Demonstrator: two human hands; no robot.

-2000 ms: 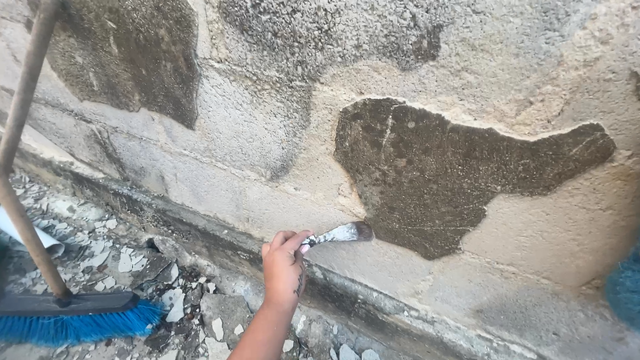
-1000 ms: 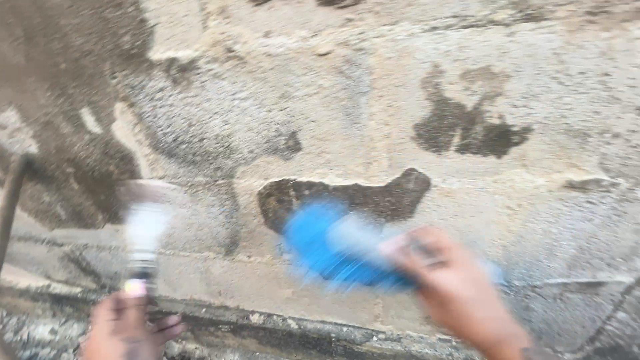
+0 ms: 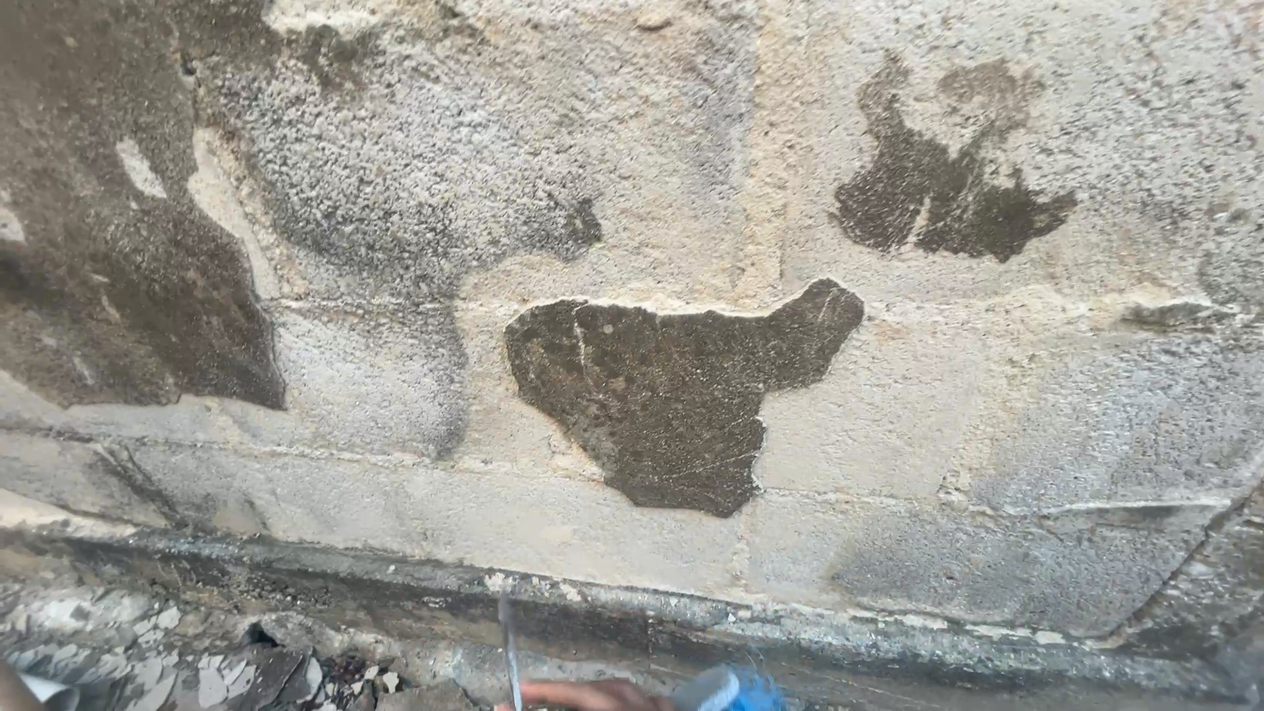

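Observation:
At the bottom edge, the fingers of my left hand [image 3: 583, 695] are partly in view beside a putty knife [image 3: 509, 647], whose thin blade points up, nearly edge-on. A brush with blue bristles and a grey base [image 3: 719, 688] shows just right of these fingers, cut off by the frame. My right hand cannot be made out separately. Above stands a rough block wall with flaking pale paint [image 3: 859, 434]. It bears a dark bare patch [image 3: 671, 405] at the centre, a smaller one [image 3: 948, 188] at upper right and a large one [image 3: 128, 247] at left.
A narrow ledge [image 3: 395, 583] runs along the wall's foot. Pale paint flakes [image 3: 217, 676] litter the ground at lower left. Part of a white curved object [image 3: 44, 691] shows in the bottom left corner. A dark, rough edge [image 3: 1200, 583] borders the wall at right.
Both hands were raised before the wall a second ago, the left with the putty knife, the right with the blue brush. The tools are now low at the bottom edge. The view has shifted.

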